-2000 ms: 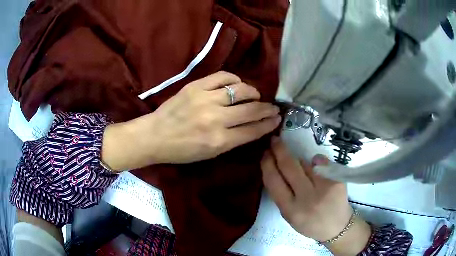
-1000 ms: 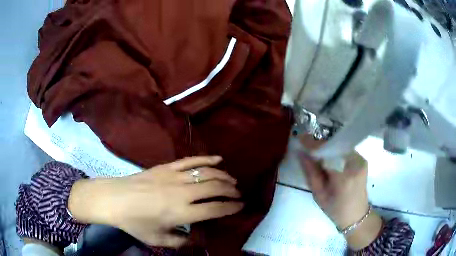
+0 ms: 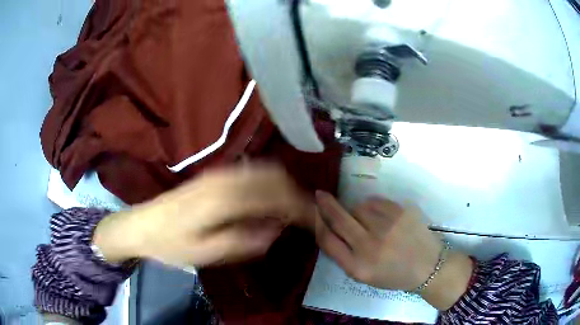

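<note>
The rust-brown garment (image 3: 146,70) lies bunched on the left and runs under the machine head. A narrow white strip (image 3: 219,141) lies on it. My left hand (image 3: 210,212) is blurred, palm down over the garment, its fingertips near the cloth's right edge; its grip cannot be made out. My right hand (image 3: 381,244) is right of the garment, fingertips touching that edge beside my left fingertips; whether they pinch the cloth is hidden. The presser foot and needle are hidden behind the head's pale curved arm (image 3: 289,101).
The white sewing machine head (image 3: 470,70) fills the upper right, with a dark thread tension spring (image 3: 375,66) on it. The white machine bed (image 3: 470,184) is below it. Part of a red-handled tool (image 3: 572,293) shows at the right edge. Printed markings run along the table's front.
The view has shifted, and the machine head now reaches further left over the garment. My left hand moved from the lower cloth up and right towards its edge. My right hand moved left to meet the edge.
</note>
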